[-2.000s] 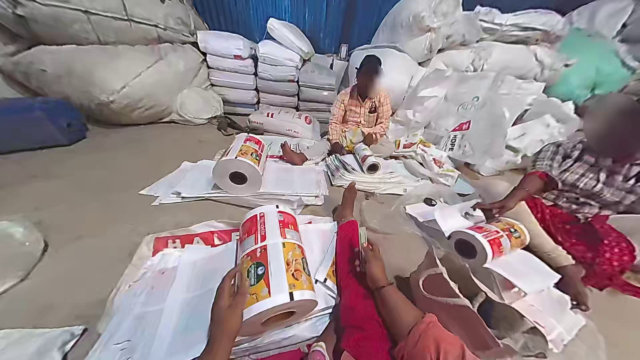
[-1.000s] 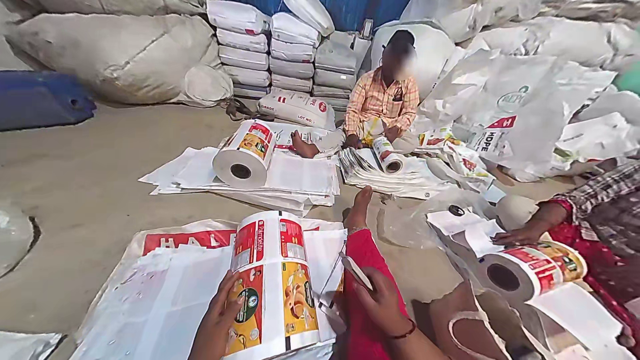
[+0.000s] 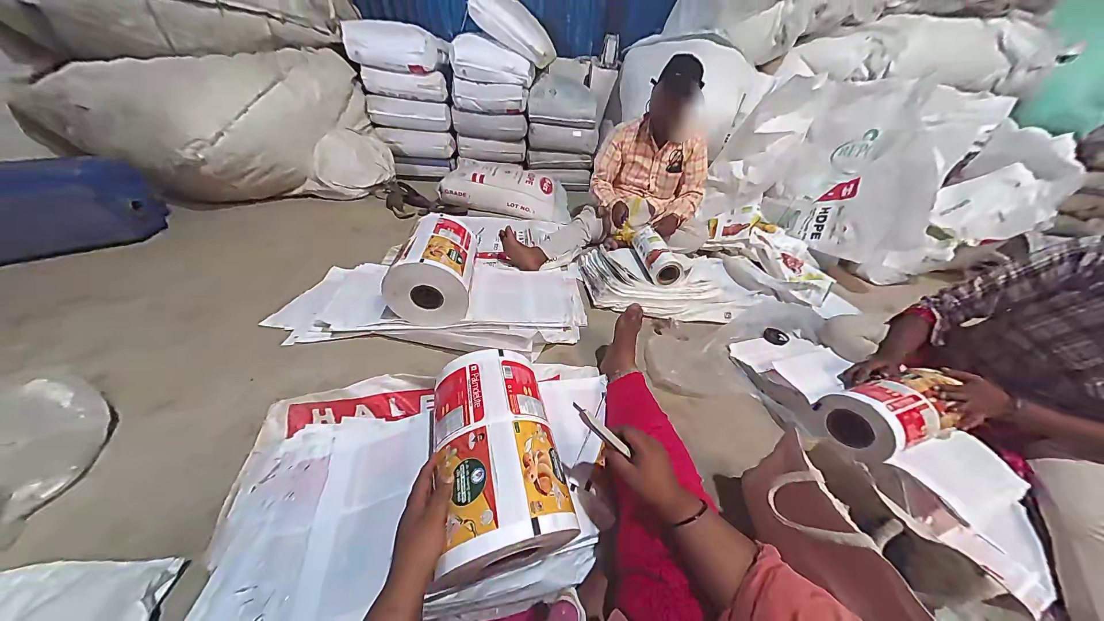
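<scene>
A roll of printed packaging film (image 3: 504,466), red, yellow and white, stands tilted in front of me on a stack of white sheets (image 3: 302,509). My left hand (image 3: 424,509) rests against the roll's left side. My right hand (image 3: 642,470), just right of the roll, grips a slim pale-handled tool with a thin dark tip (image 3: 604,429), possibly a knife. The tool points up and left and stands apart from the film. Under the sheets lies a white sack with a red printed band (image 3: 358,410).
Ahead, a second film roll (image 3: 429,272) sits on sheets. A seated person (image 3: 655,164) has a smaller roll (image 3: 657,256). At right, a co-worker's hands touch another roll (image 3: 880,418) near a beige bag (image 3: 819,526). Stacked sacks (image 3: 405,82) and a blue container (image 3: 78,207) stand behind.
The co-worker at right now has both hands on their roll; a second ago only one showed near it. My right hand still holds the tool. The view has tilted since two seconds ago.
</scene>
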